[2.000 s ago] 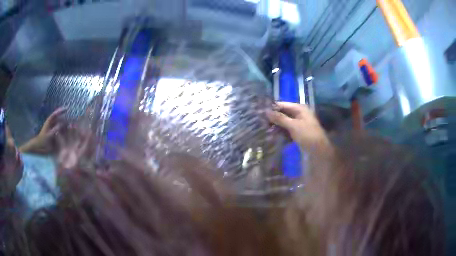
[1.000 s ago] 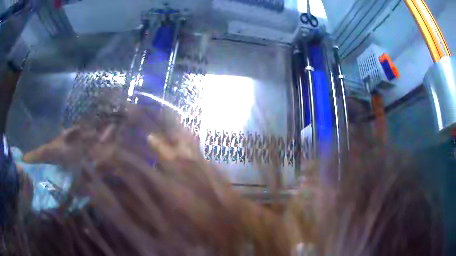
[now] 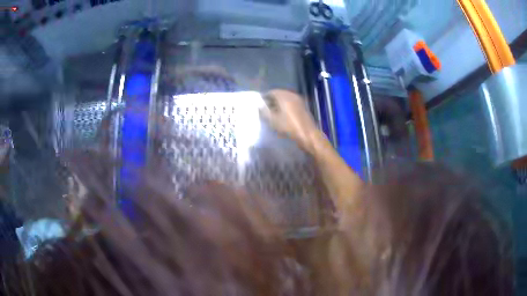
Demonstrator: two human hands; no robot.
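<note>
A shiny patterned sheet (image 3: pixel 211 124) with rows of small dark marks lies on the grey metal bed (image 3: pixel 254 60) between two blue rollers. Strong white glare covers its upper part. My right hand (image 3: pixel 289 115), bare and blurred, is over the bed at the right end of the glare, fingers bent and pointing left. I cannot tell whether its fingertips grip a sheet edge or film. A blurred hand-like shape shows low on the left; I cannot tell whose it is. Brown hair hides the lower part of the view.
Blue rollers with chrome rods stand left (image 3: pixel 134 110) and right (image 3: pixel 345 110) of the bed. Another patterned sheet (image 3: pixel 89 118) lies beyond the left roller. Black-handled scissors (image 3: pixel 320 9) lie at the rear. An orange hose (image 3: pixel 488 34) is at the right. A person's pale-blue sleeve (image 3: pixel 40 234) shows at lower left.
My right hand, hidden a second ago, now shows over the bed, farther left than two seconds ago. Patterned material now covers more of the bed than a second ago. The view has shifted.
</note>
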